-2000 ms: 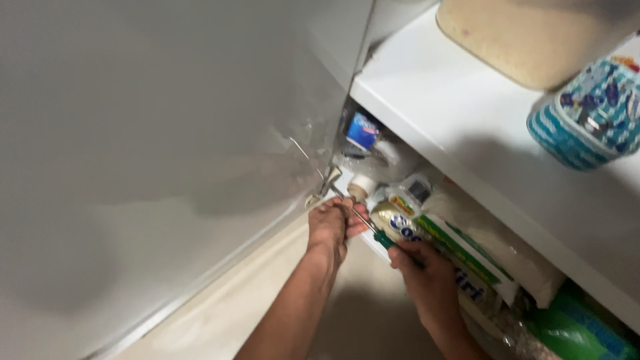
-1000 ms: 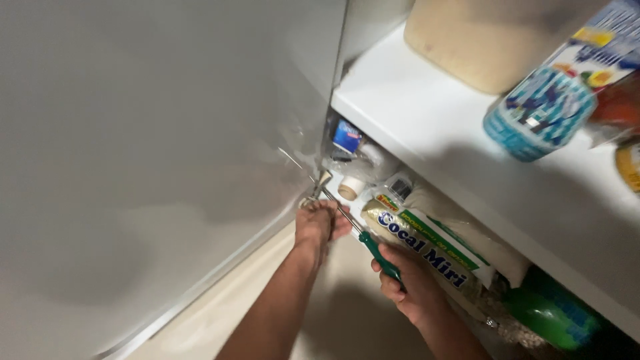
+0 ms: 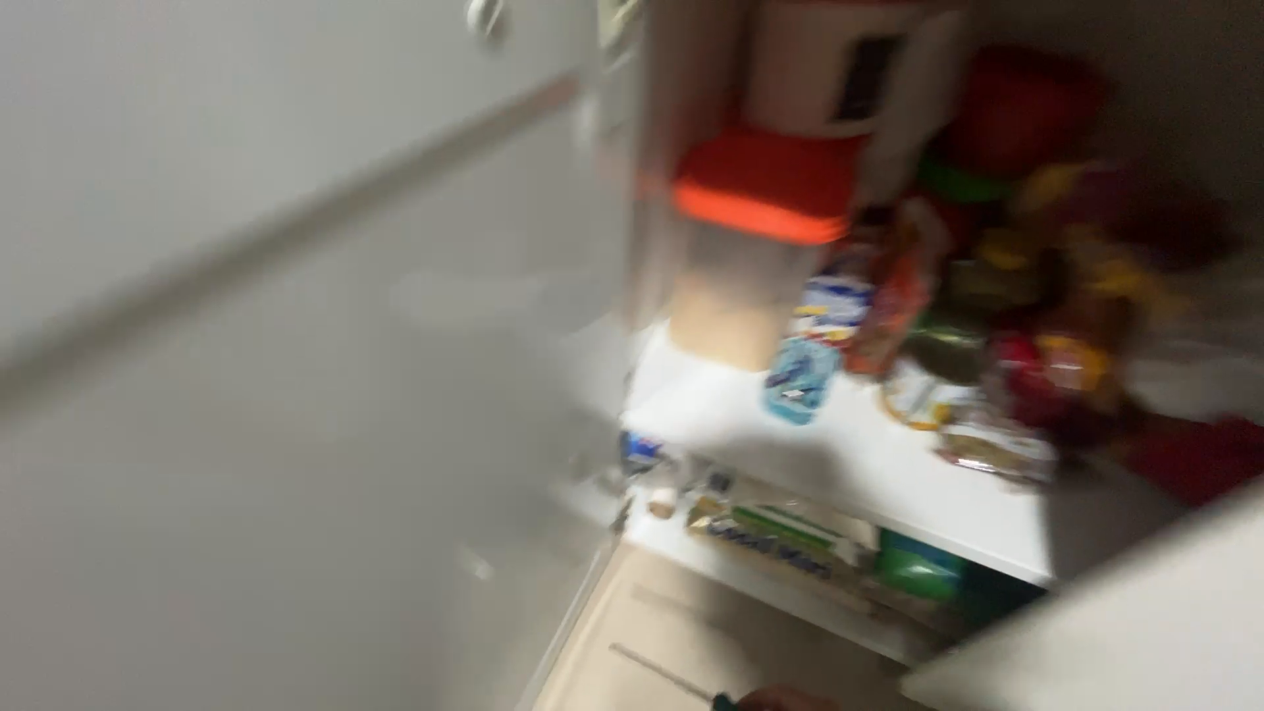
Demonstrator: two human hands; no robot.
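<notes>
At the bottom edge, my right hand (image 3: 787, 699) shows only in part, around the green handle of a screwdriver (image 3: 664, 673). The thin metal shaft points up and left over the pale floor. My left hand is out of view. Beyond the shaft's tip, a small hinge (image 3: 622, 515) sits low at the edge of the grey cabinet door (image 3: 326, 494), blurred. Another hinge (image 3: 620, 25) shows at the top, where the door meets the cabinet side. The picture is blurred by motion.
The white shelf (image 3: 849, 464) holds a red-lidded container (image 3: 765, 188), a blue patterned container (image 3: 802, 380) and several packets. Below lie a food bag (image 3: 770, 538) and a green package (image 3: 918, 568). A white panel (image 3: 1116, 622) juts in at lower right.
The view has swung up and back, showing more shelf and door. My left hand, earlier at the low hinge, is out of view. The screwdriver has come away from that hinge.
</notes>
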